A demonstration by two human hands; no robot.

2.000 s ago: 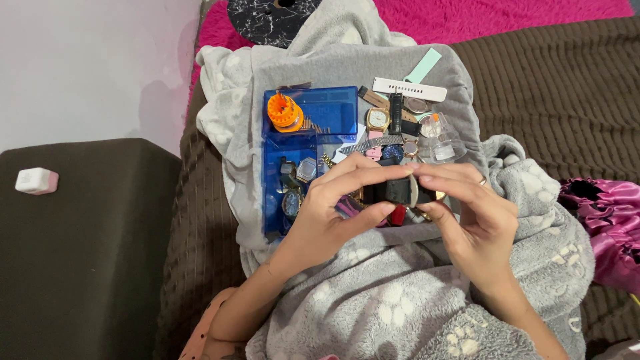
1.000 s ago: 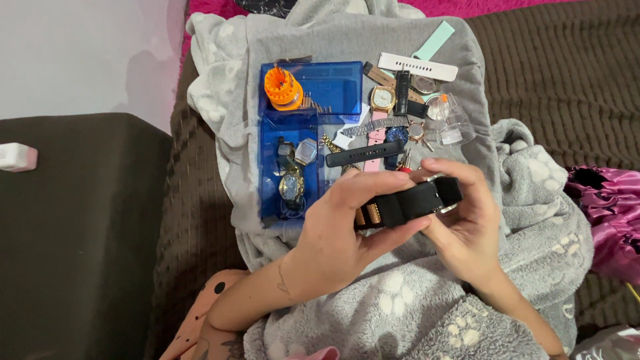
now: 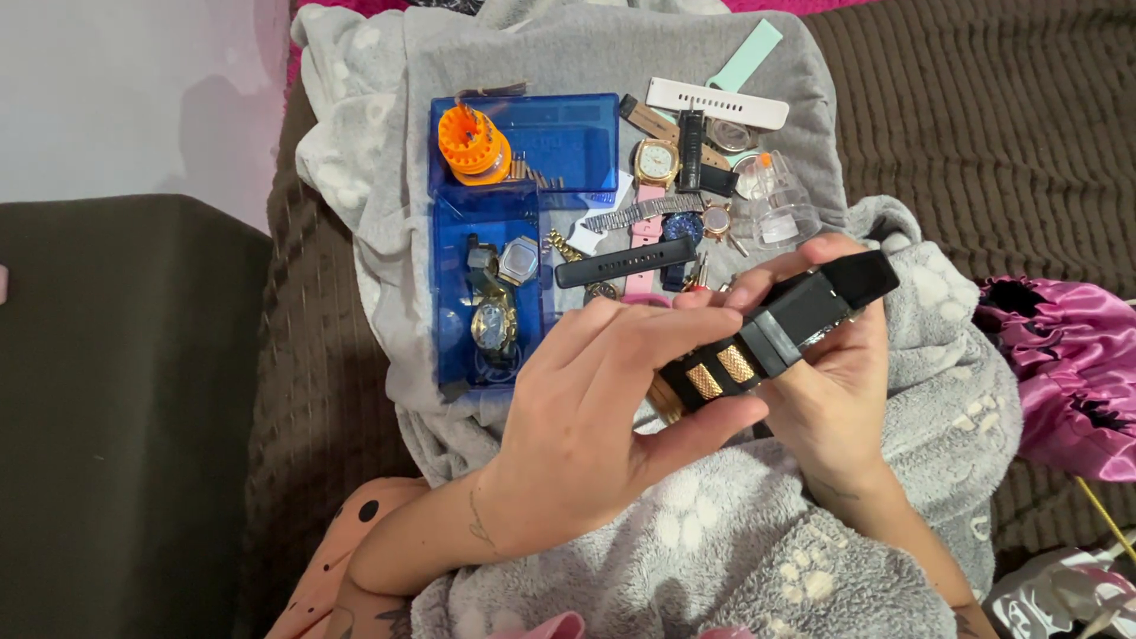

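Between both hands is a black watch strap (image 3: 770, 342) with gold textured inserts and a buckle end, tilted up to the right. My left hand (image 3: 612, 399) grips its gold-trimmed lower part between thumb and fingers. My right hand (image 3: 839, 373) supports the upper part from below and behind, its fingers partly hidden. Just beyond the hands lie a black rubber strap (image 3: 626, 263), a pink strap (image 3: 646, 232), a metal link bracelet (image 3: 643, 213) and a gold-cased watch (image 3: 657, 161). Whether a watch case is fixed to the held strap, I cannot tell.
A blue plastic box (image 3: 446, 293) holds several watches; its blue lid section (image 3: 577, 142) carries an orange toothed holder (image 3: 472, 146) and small metal pins. White strap (image 3: 717, 103), mint strap (image 3: 750, 55) and clear plastic cups (image 3: 783, 209) lie at the right. Grey blanket (image 3: 710, 532) covers the lap.
The black strap has turned from nearly level to tilted up at the right, and its gold inserts show more fully. My right hand has moved under its upper part.
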